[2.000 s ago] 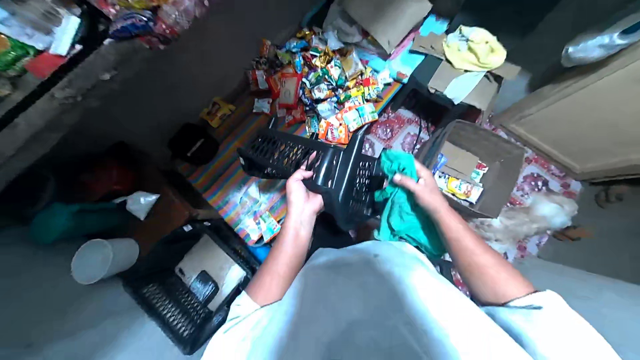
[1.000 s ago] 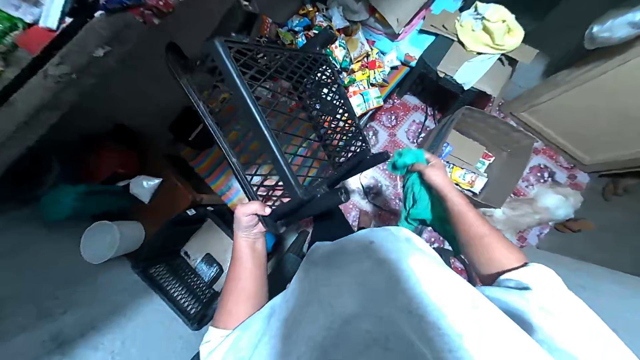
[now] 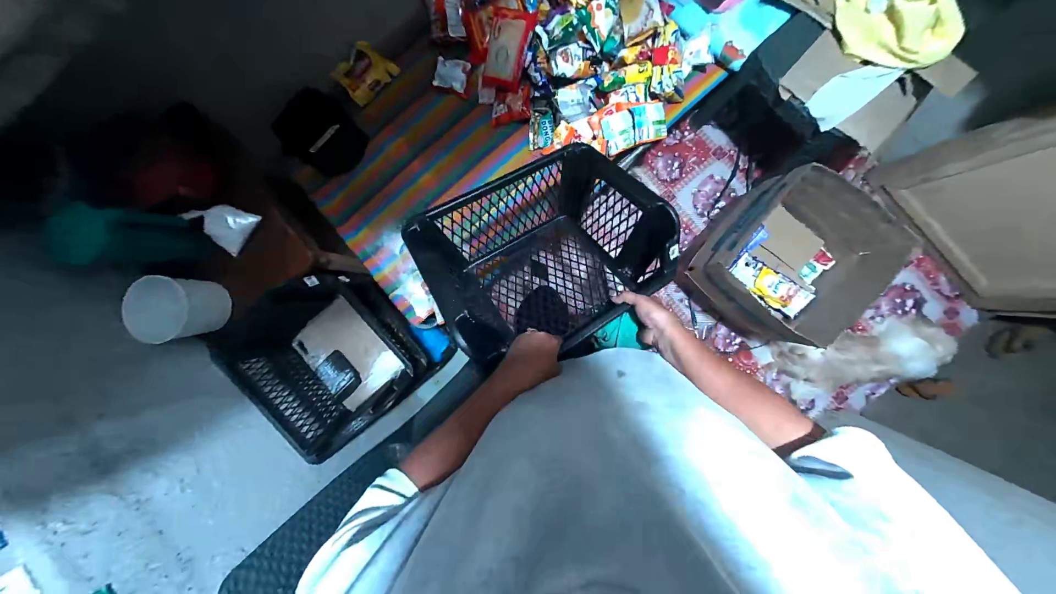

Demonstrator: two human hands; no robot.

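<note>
A black plastic mesh crate is held upright in front of me, its open top facing up toward the camera. My left hand grips the near rim, its fingers mostly hidden. On the same rim, further right, my right hand has its fingers over the edge. A green cloth lies under that hand, against the crate's outer side, and is partly hidden by my shirt.
Snack packets are heaped on a striped mat. A second black crate holding cardboard stands left, near a white plastic container. On the right are a cardboard box with packets, a light furry animal and a cabinet.
The crate has turned from its tilted, raised pose to open side up, lower before me. My right hand has moved left to its rim, with the green cloth beneath it.
</note>
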